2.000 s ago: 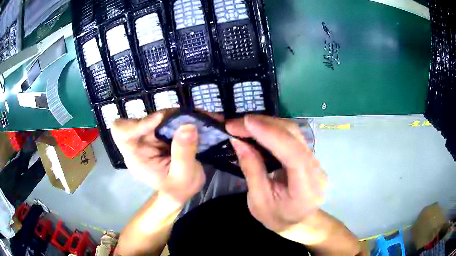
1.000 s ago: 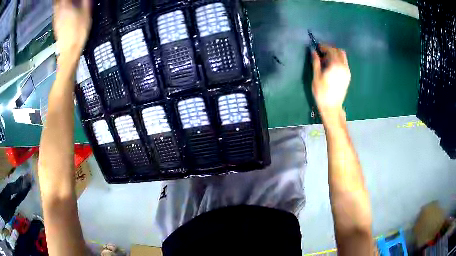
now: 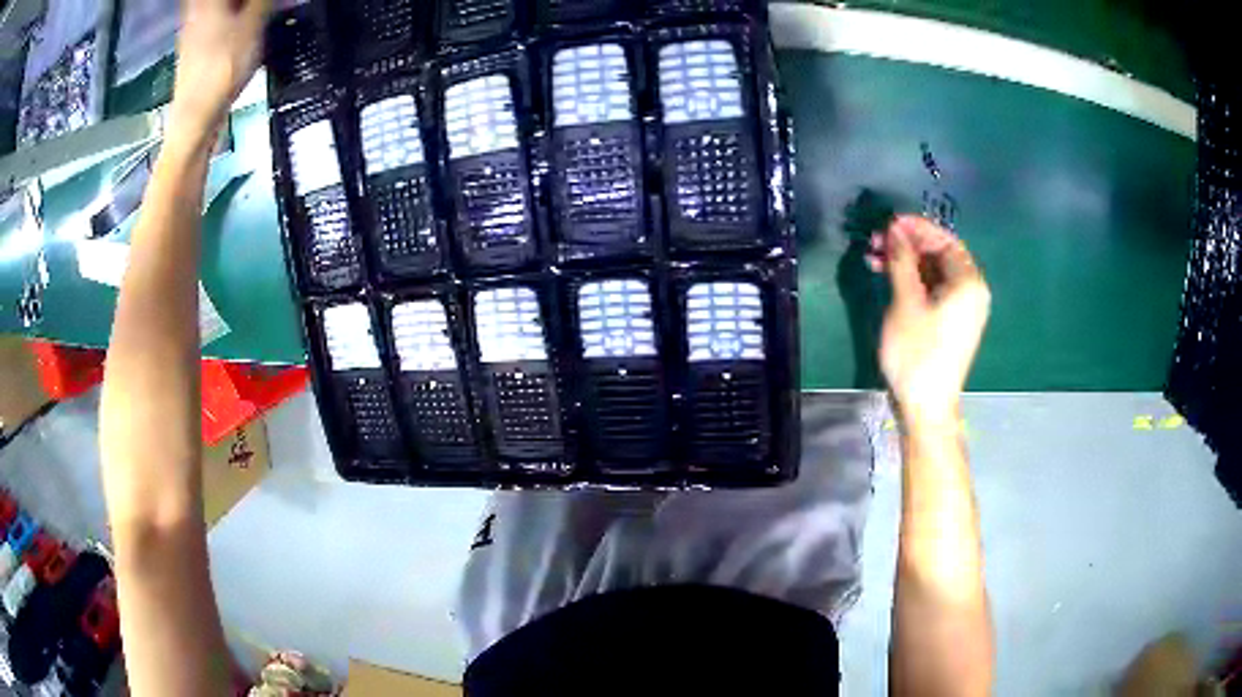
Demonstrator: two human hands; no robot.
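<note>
A glossy black blister tray (image 3: 545, 479) lies in front of me, overhanging the bench edge. Its pockets hold rows of black front housings (image 3: 623, 415) with pale keypads (image 3: 617, 319). My left hand (image 3: 218, 41) is at the top left edge of the picture, beyond the tray's left side, blurred and cut off; its fingers cannot be made out. My right hand (image 3: 932, 306) is over the green mat, right of the tray, thumb and fingertips close together. Whether it pinches something cannot be told. Small black parts (image 3: 932, 164) lie on the mat just beyond it.
The green mat (image 3: 1062, 272) runs along the bench, with a pale strip (image 3: 1008, 75) behind. A dark ridged stack of trays (image 3: 1216, 300) stands at the right edge. Red stools (image 3: 225, 395) and a cardboard box (image 3: 243, 470) are at the lower left.
The housing earlier held in both hands is no longer in them. My hands have parted, left to the far left, right to the loose parts. The right fingers have shifted slightly since one second ago.
</note>
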